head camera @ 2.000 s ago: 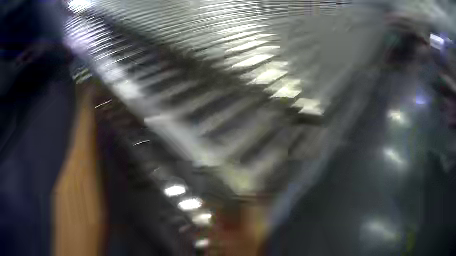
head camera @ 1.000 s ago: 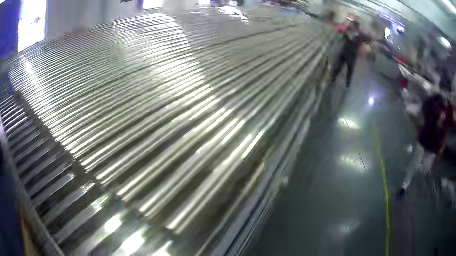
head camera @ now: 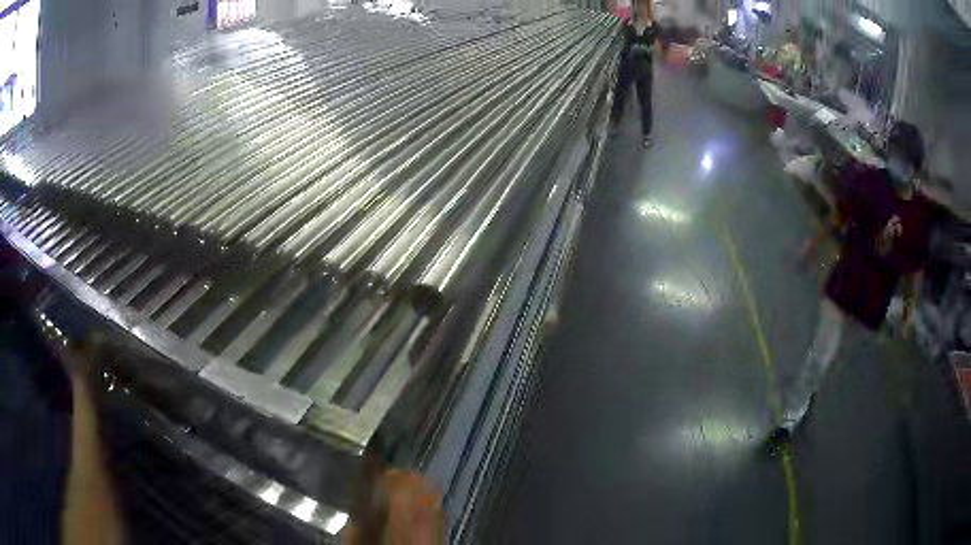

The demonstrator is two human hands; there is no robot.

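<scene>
Long shiny metal tubes (head camera: 373, 181) lie parallel on a rack and run away from me. Their near ends stop above slats beside the bright metal edge rail (head camera: 256, 394). No cloth can be made out on them. My right hand (head camera: 410, 509) is blurred and cut off by the bottom edge, by the rack's near corner; its fingers and any hold are unclear. My left forearm (head camera: 91, 468) rises at the lower left; my left hand near its upper end is dark and blurred, and its fingers cannot be made out.
A lower tube row (head camera: 303, 506) shows under the rail. Right of the rack is a grey floor (head camera: 639, 373) with a yellow line (head camera: 758, 330). A person in dark red (head camera: 875, 240) strides at the right. Another person in dark clothes (head camera: 637, 80) stands by the rack's far side.
The view has swung from a blurred near corner to the whole rack and aisle. My right hand has come in at the bottom since one second ago. The person in dark red shows larger and further left.
</scene>
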